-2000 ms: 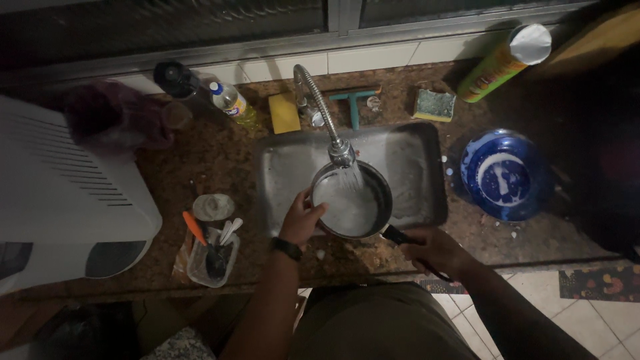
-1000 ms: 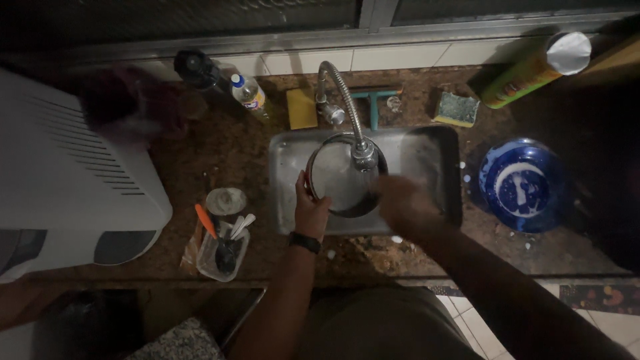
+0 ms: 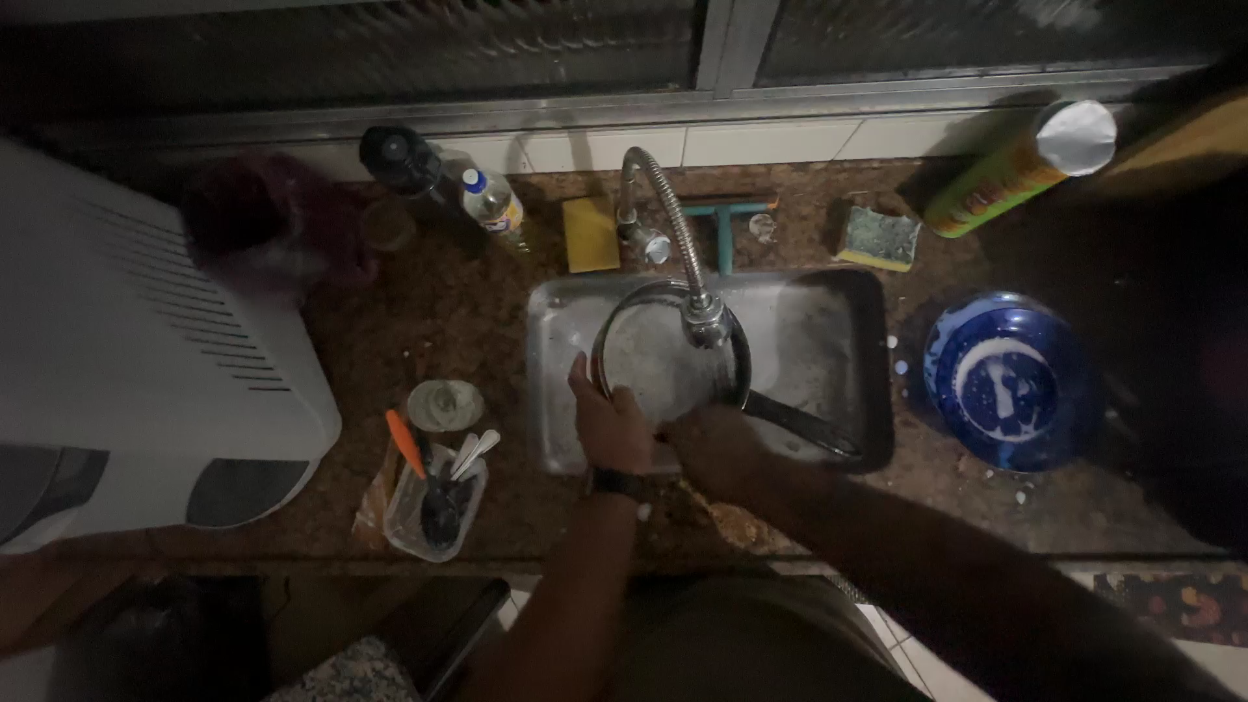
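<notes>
A dark round pan (image 3: 668, 351) with a long black handle is in the metal sink (image 3: 819, 322), below the spray head of a flexible metal faucet (image 3: 704, 317). The handle points to the lower right. My left hand (image 3: 612, 424), with a dark band at the wrist, grips the pan's near left rim, thumb side raised. My right hand (image 3: 707, 444) is blurred and lies at the pan's near edge, left of the handle; its fingers are hard to make out, and whether it holds something cannot be told.
Right of the sink sits a wet blue bowl (image 3: 1009, 380). Behind are a yellow sponge (image 3: 591, 235), a teal squeegee (image 3: 724, 239), a green-and-yellow sponge (image 3: 879, 237), a bottle (image 3: 493, 203) and a green canister (image 3: 1004, 185). Left stands a plastic tub (image 3: 429, 517) with utensils.
My right hand held the pan's handle two seconds ago and is now off it, at the near rim. The water stream seen earlier under the spray head no longer shows. My left hand stays at the pan's left side.
</notes>
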